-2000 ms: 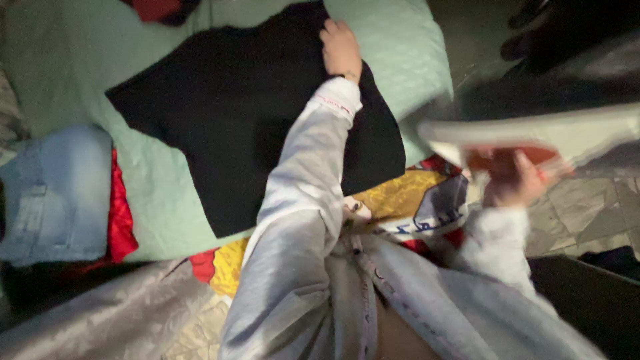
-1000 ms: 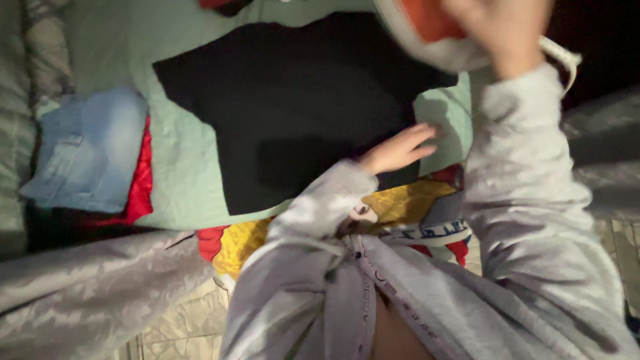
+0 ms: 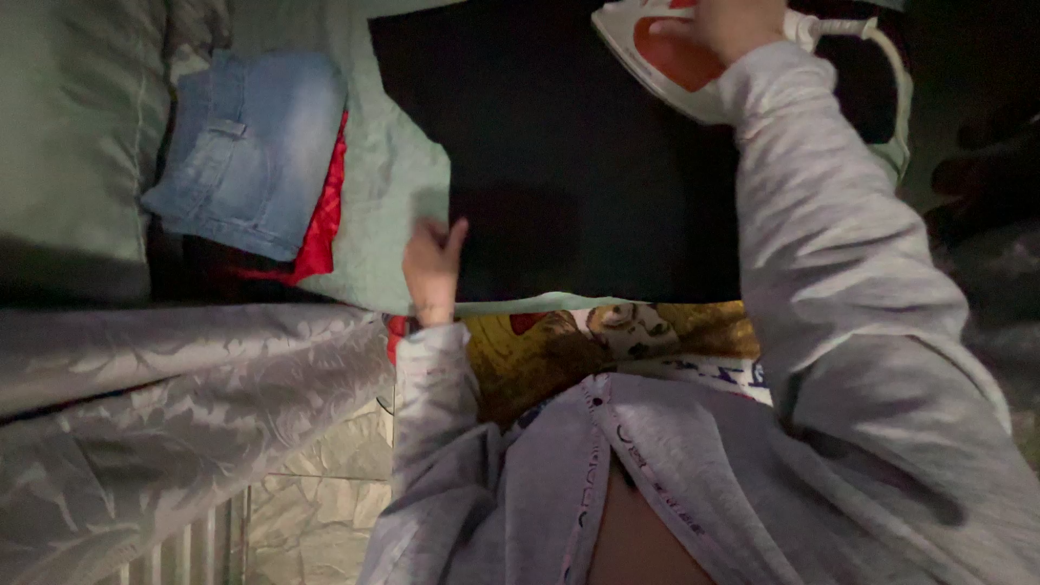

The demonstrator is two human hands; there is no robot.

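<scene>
A black garment (image 3: 569, 162), which looks like a T-shirt, lies spread flat on a pale green cloth (image 3: 390, 179). My right hand (image 3: 739, 24) is closed around the handle of a white and orange clothes iron (image 3: 678, 57), at the top of the view over the garment's upper right part. The iron's pale cord curves down on the right. At the garment's lower left edge is my left hand (image 3: 432, 264), thumb and fingers apart, holding nothing. Whether it touches the cloth is hard to tell.
Folded blue denim (image 3: 252, 154) lies on a red cloth (image 3: 329, 211) at the left. Shiny grey patterned fabric (image 3: 203, 406) hangs at the lower left, over stone-look floor tiles (image 3: 317, 496). A colourful printed cloth (image 3: 536, 349) shows along the near edge, against my body.
My left hand has moved left, from the garment's lower right part to its left edge. The iron, off to the right side two seconds ago, is now over the garment in my right hand.
</scene>
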